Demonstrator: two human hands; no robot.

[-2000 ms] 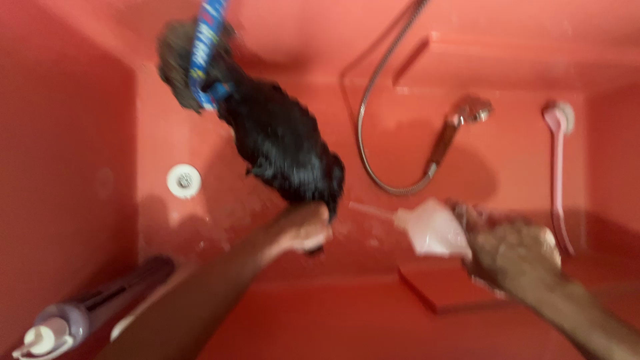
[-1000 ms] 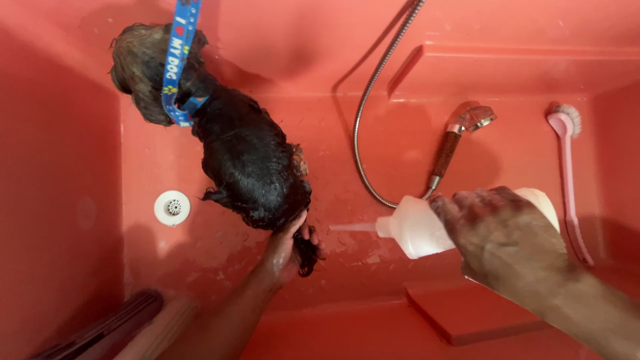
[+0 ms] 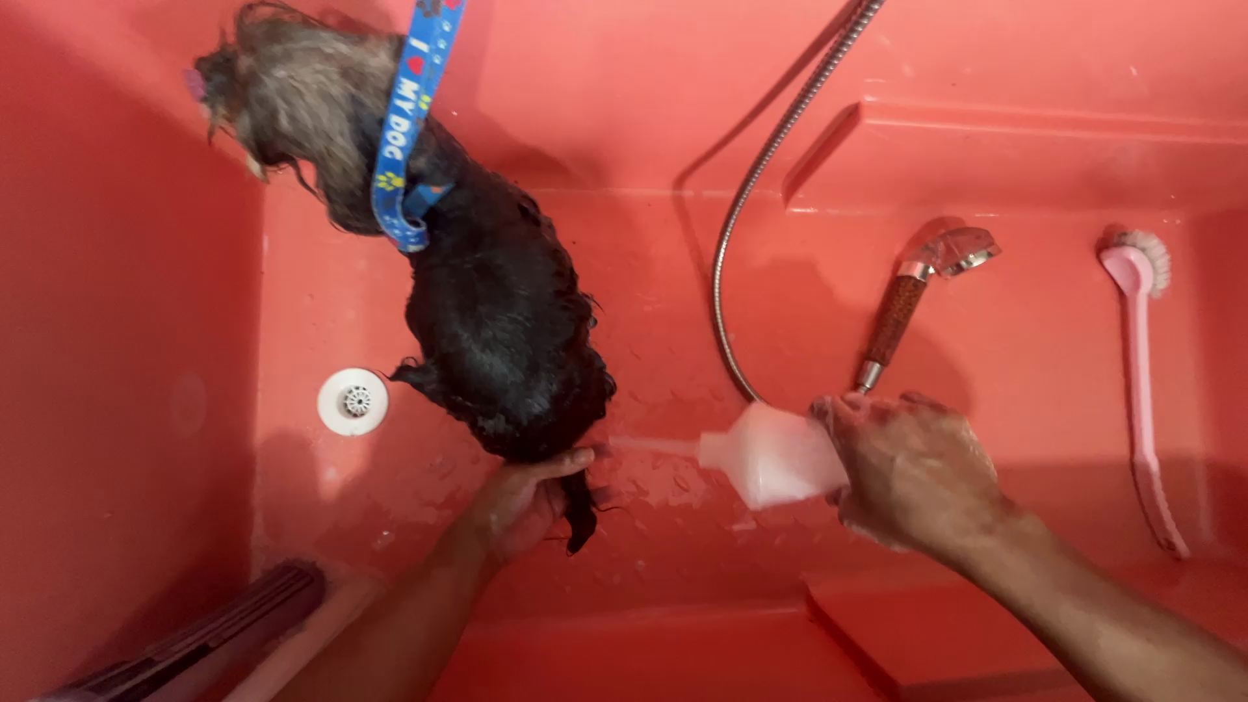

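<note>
A small wet dog (image 3: 497,312), black on its back and grey-tan at the head, stands in a red tub, facing the upper left. A blue printed leash (image 3: 405,127) runs up from around its neck. My left hand (image 3: 531,502) is cupped at its rear, around the base of the tail (image 3: 579,517); how firmly the fingers close there is hidden. In my right hand (image 3: 912,468) is a translucent plastic squeeze bottle (image 3: 780,458), tilted sideways with its narrow nozzle toward the dog's rear. The nozzle tip is close to my left fingers.
A shower head with a brown handle (image 3: 895,317) lies beyond my right hand, its metal hose (image 3: 726,263) curving upward. A pink long-handled brush (image 3: 1139,361) lies at the right. A white drain (image 3: 353,402) is left of the dog. A purplish container (image 3: 244,624) stands at lower left.
My right hand and the bottle have come nearer to the dog's rear. My left hand stays at the tail. The view has shifted somewhat.
</note>
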